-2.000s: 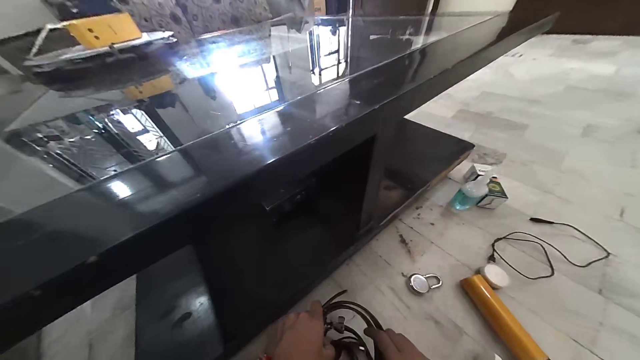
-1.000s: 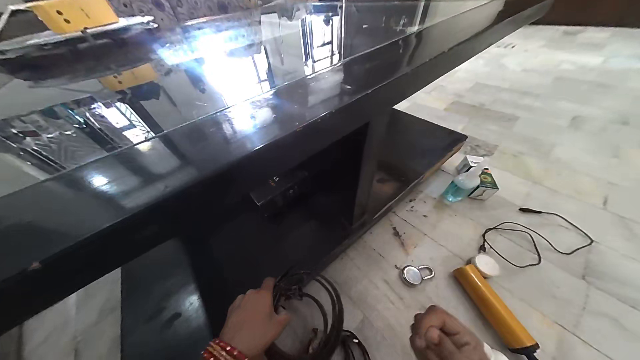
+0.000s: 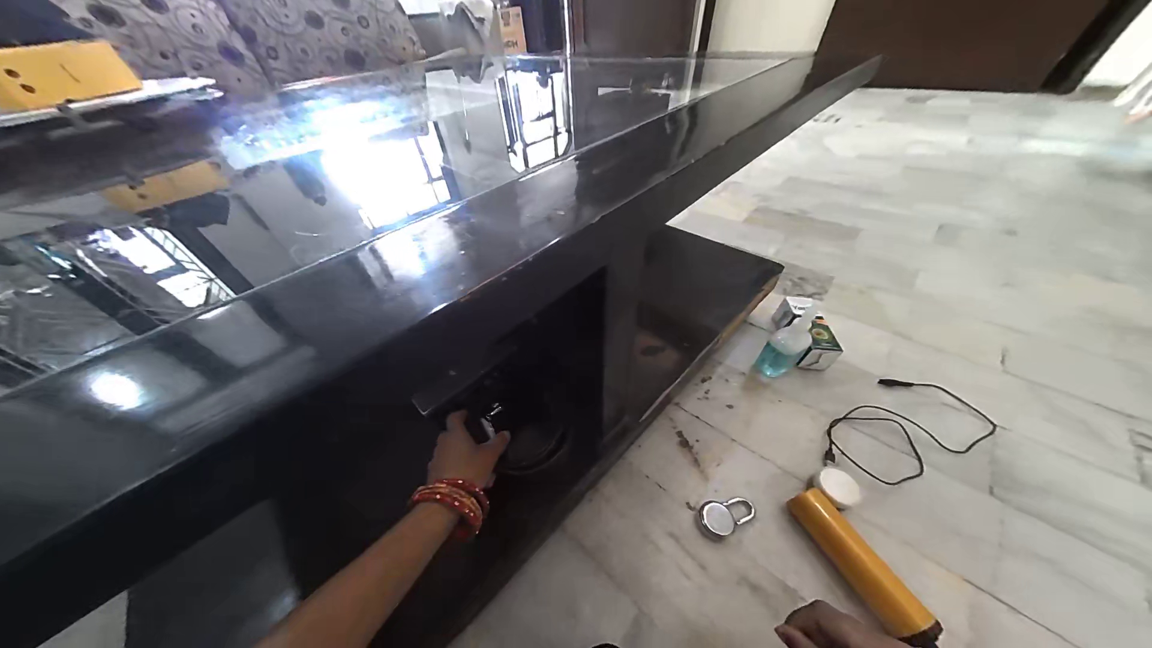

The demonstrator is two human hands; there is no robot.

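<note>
My left hand (image 3: 468,450), with red bangles at the wrist, reaches into the dark compartment under the black glossy table (image 3: 540,243). Its fingers close around a dark object whose kind is hard to make out. Just right of the fingers, dark coiled cable (image 3: 538,454) lies in the shade of the compartment. My right hand (image 3: 823,625) is low at the bottom edge, partly cut off, with its fingers curled; whether it holds anything is not visible. Near it on the floor lie a yellow cylinder (image 3: 859,562) with a dark end and a round steel padlock (image 3: 723,518).
A round white lid-like piece (image 3: 838,487) touches the cylinder's upper end, beside a thin black cable (image 3: 900,427). Farther back stand a bottle of blue-green liquid (image 3: 781,349) and a small green box (image 3: 820,345). A yellow object (image 3: 67,74) rests on the glass tabletop.
The coiled cable was by my left hand at the compartment's front; it now lies inside. My left hand has moved deeper in. My right hand, earlier near the coil, has moved right.
</note>
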